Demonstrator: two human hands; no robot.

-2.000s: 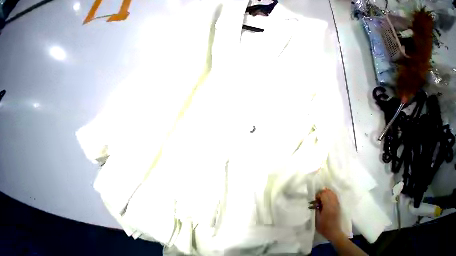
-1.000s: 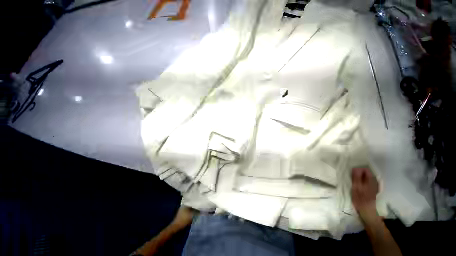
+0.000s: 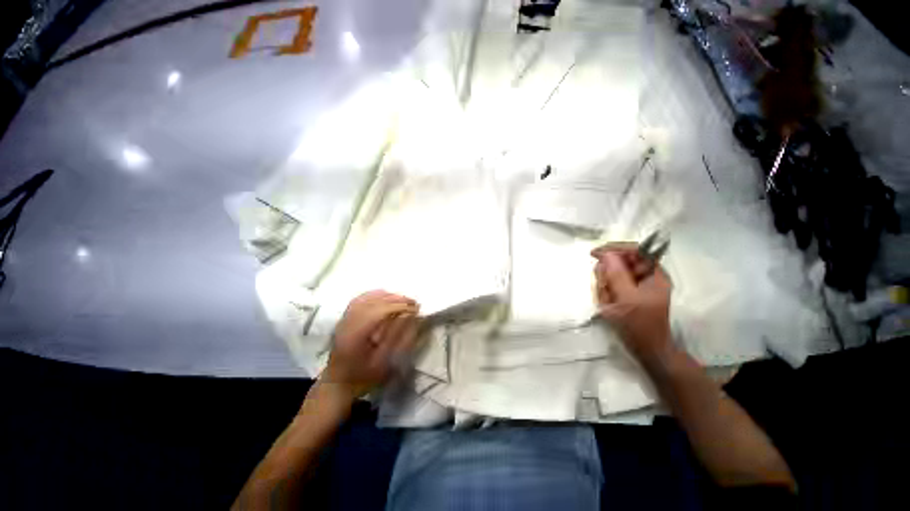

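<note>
The white jacket [image 3: 449,200] lies spread on the table, overexposed, its hem toward me and its neck end at the top edge. A dark button [image 3: 546,173] shows on its front. My left hand [image 3: 371,339] is blurred, with its fingers closed on the jacket's lower edge, left of the middle. My right hand [image 3: 634,289] is over the right side of the jacket, with thread snips [image 3: 652,248] held in it, their tips pointing up and away. Its fingertips are at the cloth; whether they pinch it cannot be told.
Black hangers [image 3: 833,215] lie heaped at the right, with a brown duster [image 3: 790,75] above them. An orange tape outline [image 3: 274,32] is at the upper left. Another black hanger [image 3: 20,205] is cut off at the left edge. The table's front edge curves below the jacket.
My left hand has moved up from below the table edge onto the jacket hem. My right hand has moved left and farther up the jacket. The hem lies flatter; the view has shifted.
</note>
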